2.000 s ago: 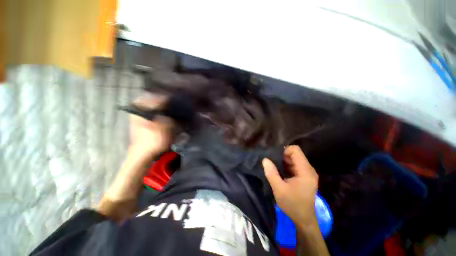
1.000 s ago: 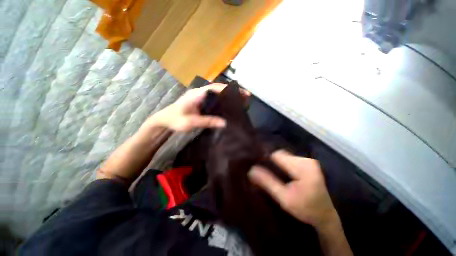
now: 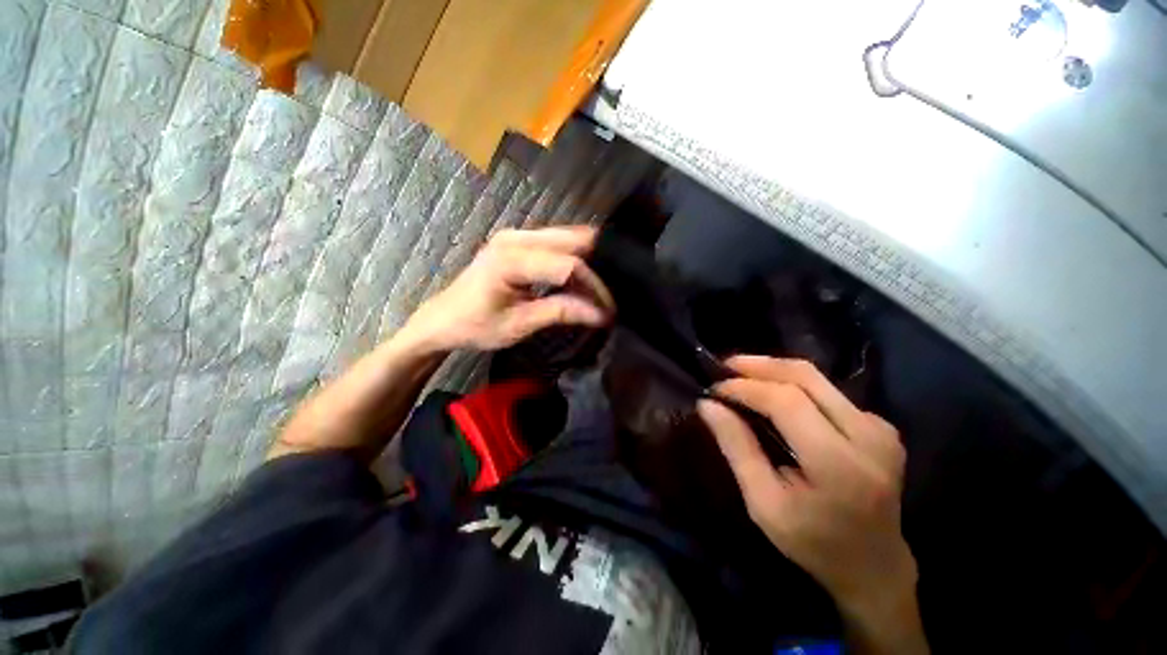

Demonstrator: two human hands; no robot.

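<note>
The dark brown garment (image 3: pixel 659 416) hangs below the table's front edge, over the wearer's lap. A narrow dark edge of it runs between my two hands. My left hand (image 3: pixel 531 292) pinches the garment's upper end between thumb and fingers. My right hand (image 3: pixel 813 467) holds the same edge lower down to the right, with thumb and forefinger together. Much of the garment is too dark to tell its folds apart.
The white machine table (image 3: pixel 819 154) fills the upper right, with a metal plate on it. Taped cardboard (image 3: pixel 448 71) adjoins its left end. A red container (image 3: pixel 497 435) is beside the lap. A quilted whitish wall covering (image 3: pixel 218 256) is at the left. A blue item (image 3: pixel 809 649) shows at the bottom edge.
The garment has been lowered from between the hands and its narrow edge now stretches between them. My right hand has moved slightly right. The view has shifted, showing more of the table's metal plate.
</note>
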